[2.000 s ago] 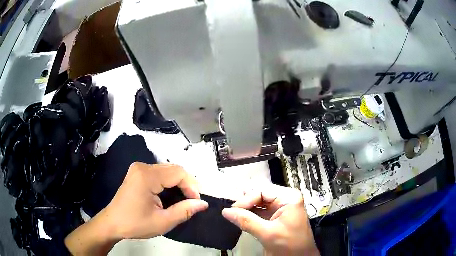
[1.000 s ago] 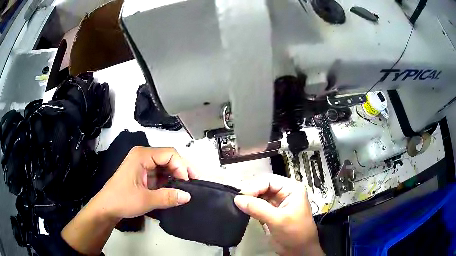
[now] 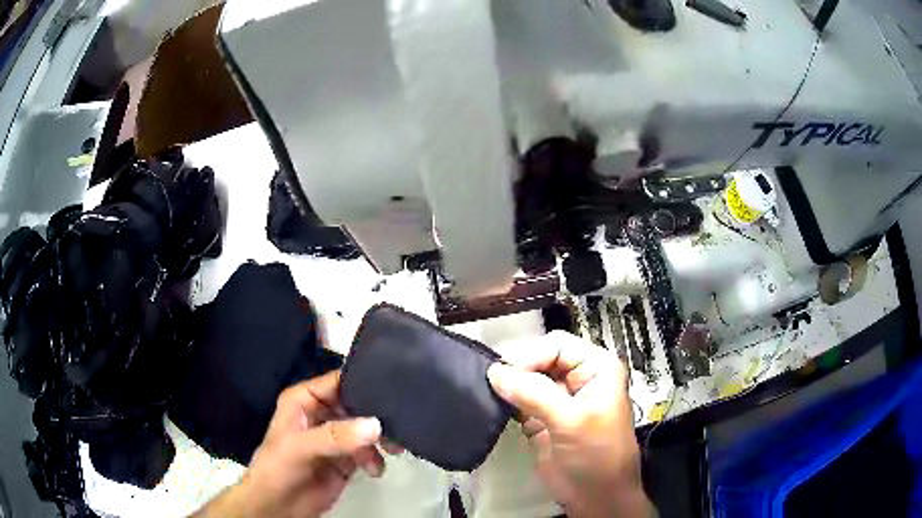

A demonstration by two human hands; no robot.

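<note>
A palm-sized black panel with rounded corners point(image 3: 425, 390) is held up, tilted, in front of the sewing machine head. My left hand point(image 3: 318, 435) pinches its lower left edge. My right hand point(image 3: 566, 405) pinches its right edge, close to the needle area. A layered edge shows along the panel's top right side. The presser foot cluster point(image 3: 581, 268) is dark and blurred, just above and beyond my right hand. The panel is not under it. A stack of flat black cut panels point(image 3: 248, 354) lies left of my hands.
The large pale machine arm point(image 3: 647, 111) spans the top. A tangled black heap point(image 3: 96, 293) is at far left. A set-aside black piece point(image 3: 293, 223) lies behind the head. A brown box point(image 3: 192, 86) stands behind. A white and yellow bottle or bobbin point(image 3: 746, 197) sits under the arm.
The panel has turned and risen, so its broad face shows. My left hand has moved to its lower left edge. More of the flat stack is visible, and the camera view has shifted slightly.
</note>
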